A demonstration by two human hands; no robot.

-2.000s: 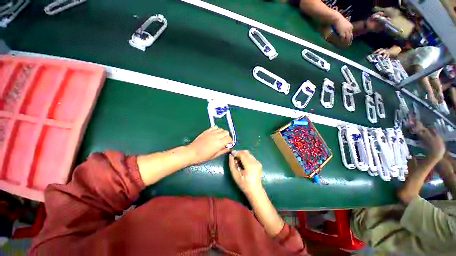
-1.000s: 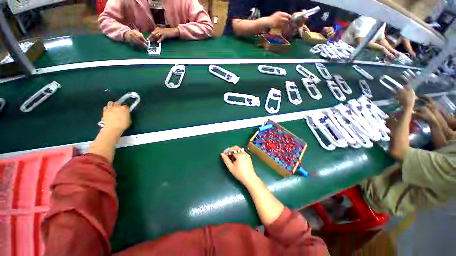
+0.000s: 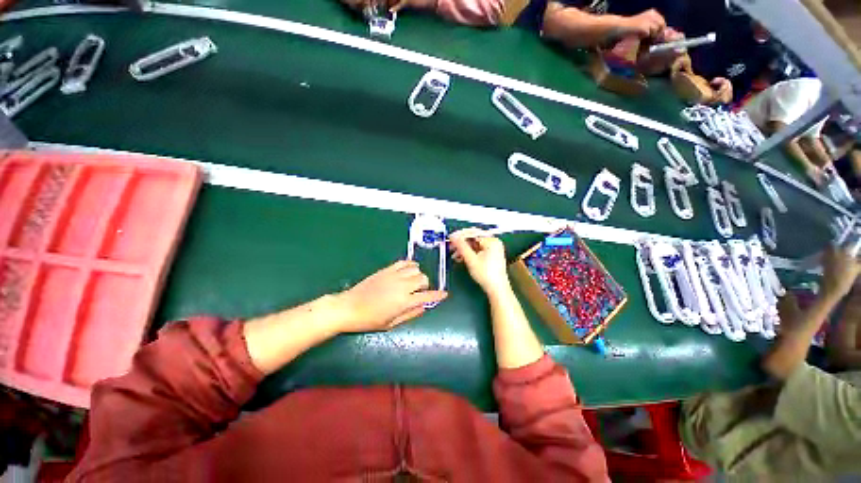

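A white oval plastic frame (image 3: 430,229) lies upright on the green worktop in front of me, its blocky end with the dark blue insert (image 3: 433,238) pointing away from me. My left hand (image 3: 395,295) holds the frame at its near end. My right hand (image 3: 479,256) is at the right of the blocky end, fingertips close to the blue insert. It holds a slim, pale stick-like tool (image 3: 500,229) pointing to the right. Whether a small part is between the right fingertips is too small to tell.
The open brown box (image 3: 543,307) of red and blue parts is right of my right hand. Stacked white frames (image 3: 708,283) lie beyond it. The pink-red tray (image 3: 101,247) is at left. The conveyor belt (image 3: 312,113) carries several frames. Other workers' hands (image 3: 646,25) are across the belt.
My left hand has come back from the belt to the worktop and now holds a frame there. My right hand has moved up to its blocky end. The view has tilted and turned.
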